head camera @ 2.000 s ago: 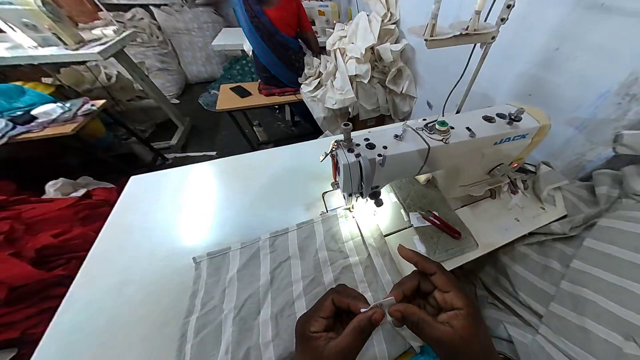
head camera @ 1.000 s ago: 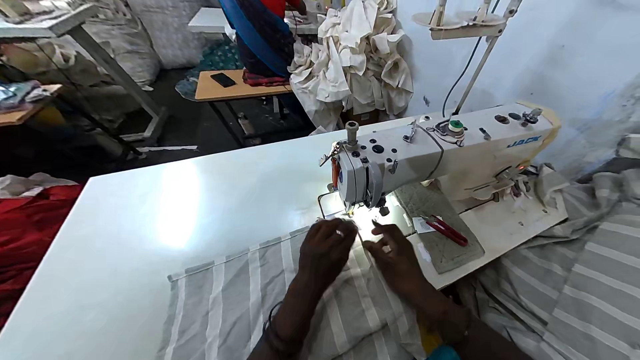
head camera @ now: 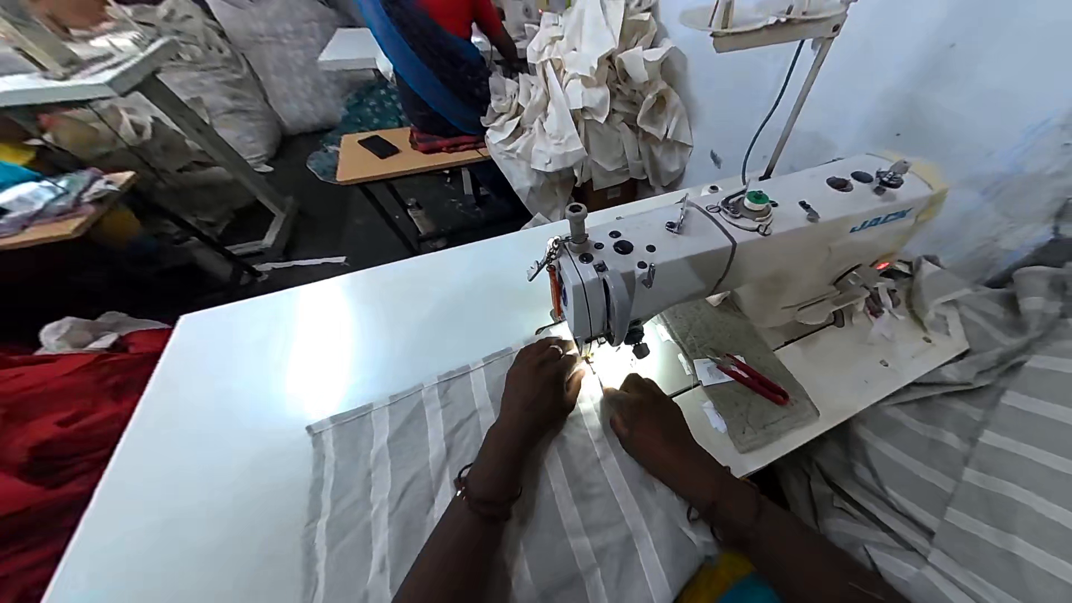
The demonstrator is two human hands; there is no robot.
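A white Jack sewing machine [head camera: 687,260] stands on the white table, its lamp lighting the needle area. Grey-and-white striped fabric [head camera: 419,469] lies flat before it, one edge running up to the presser foot. My left hand [head camera: 540,381] rests on the fabric just left of the needle, fingertips close to the foot. On the right side of the needle, my right hand [head camera: 645,414] has its fingers curled at the fabric's edge, pinching it. The fingertips of both hands are partly hidden. Red-handled thread snips [head camera: 756,381] lie on a grey pad [head camera: 775,419] right of the needle.
More striped fabric [head camera: 1005,435] is heaped at the right. Red cloth [head camera: 67,444] lies beyond the white table's [head camera: 226,385] left edge. Behind are a wooden bench [head camera: 360,163] with a phone [head camera: 378,146], a pile of cream cloth [head camera: 586,92] and a person in red and blue.
Two seconds ago my hands were together near the front, fingers around a small white piece. Both have moved forward to the needle area and now stay beside the presser foot.
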